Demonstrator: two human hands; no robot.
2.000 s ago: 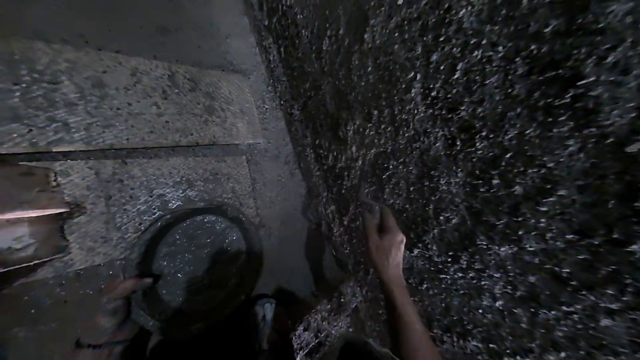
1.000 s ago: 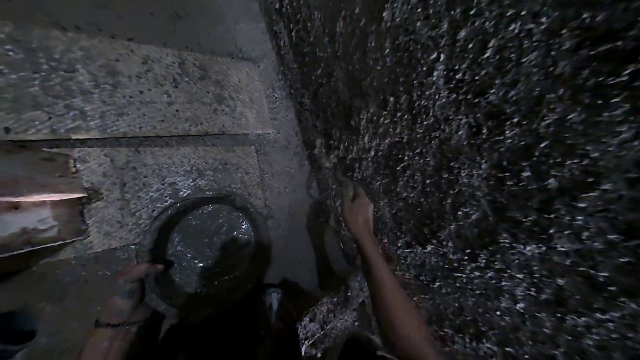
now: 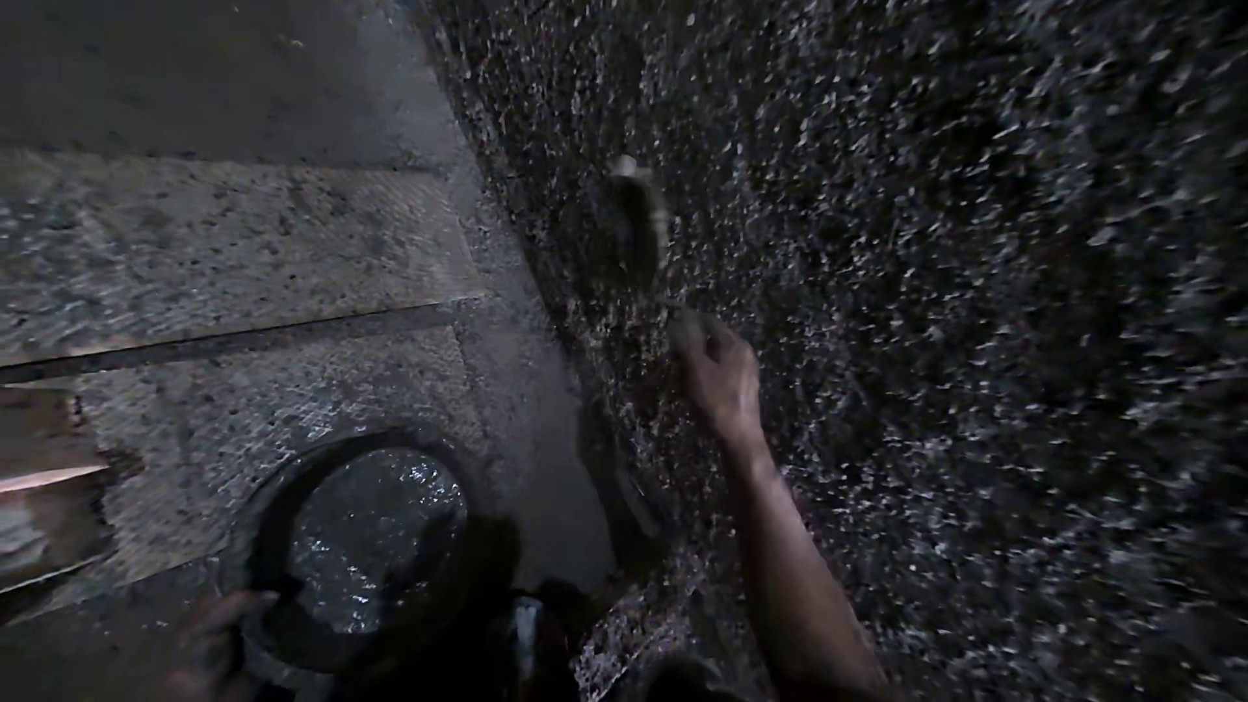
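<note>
At the lower left, my left hand (image 3: 210, 634) grips the rim of a round black bucket (image 3: 258, 546), with its thumb over the edge. Wet grey mortar (image 3: 375, 536) with a glistening surface lies inside. My right hand (image 3: 720, 375) is in front of a rough, dark, speckled wall surface (image 3: 926, 341), its fingers curled round what looks like the thin handle of a hand tool. Beyond the fingers is a blurred, curved, pale-edged shape (image 3: 642, 224), apparently the tool's blade; motion blur hides its outline.
Worn, spattered boards or slabs (image 3: 244, 239) lie on the left, with a dark gap between them. A torn brownish sheet or bag (image 3: 44, 497) is at the left edge. A smooth grey strip (image 3: 536, 439) runs along the wall's foot. Light in the scene is dim.
The blurred pale-edged shape now shows above my right hand, which stays raised at the wall. My left hand remains at the bucket's rim.
</note>
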